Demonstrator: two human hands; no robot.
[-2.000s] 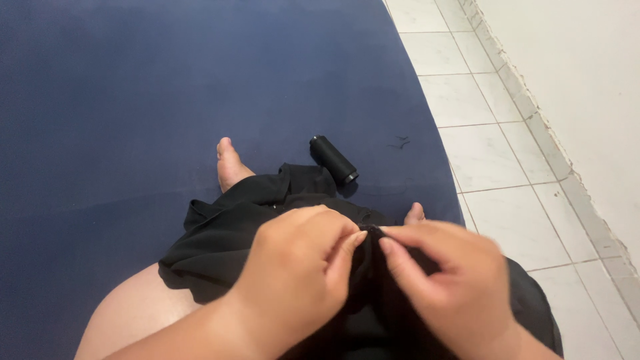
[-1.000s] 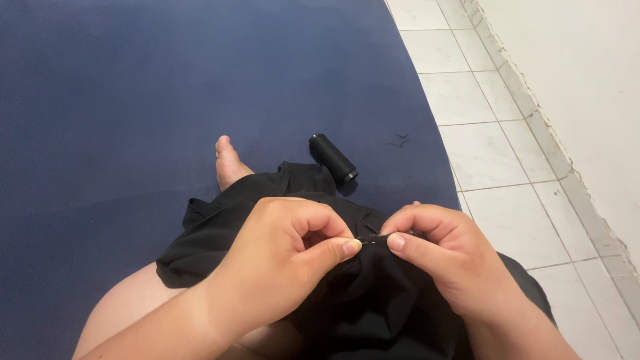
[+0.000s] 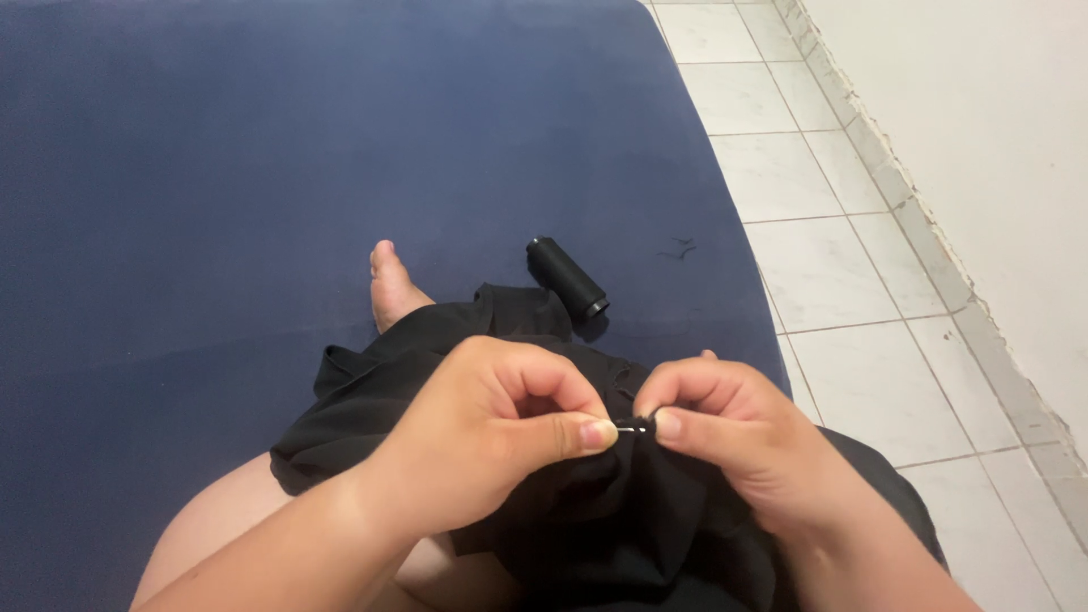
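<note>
Black fabric (image 3: 612,518) lies bunched over my lap. My left hand (image 3: 510,425) pinches a thin silvery needle (image 3: 629,429) between thumb and forefinger; its visible part runs sideways into a fold of the fabric. On the other side of that fold, my right hand (image 3: 731,425) grips the cloth between thumb and forefinger, close to the needle. A spool of black thread (image 3: 568,278) lies on its side just beyond the fabric.
I sit on a blue-covered surface (image 3: 340,153), with one bare foot (image 3: 395,285) showing past the cloth. Small dark thread scraps (image 3: 677,251) lie right of the spool. Beyond the right edge are white floor tiles (image 3: 790,178) and a pale wall (image 3: 977,127).
My hands were blurred and close together two seconds ago. Since then the needle has come into view between my fingertips. The spool has not moved.
</note>
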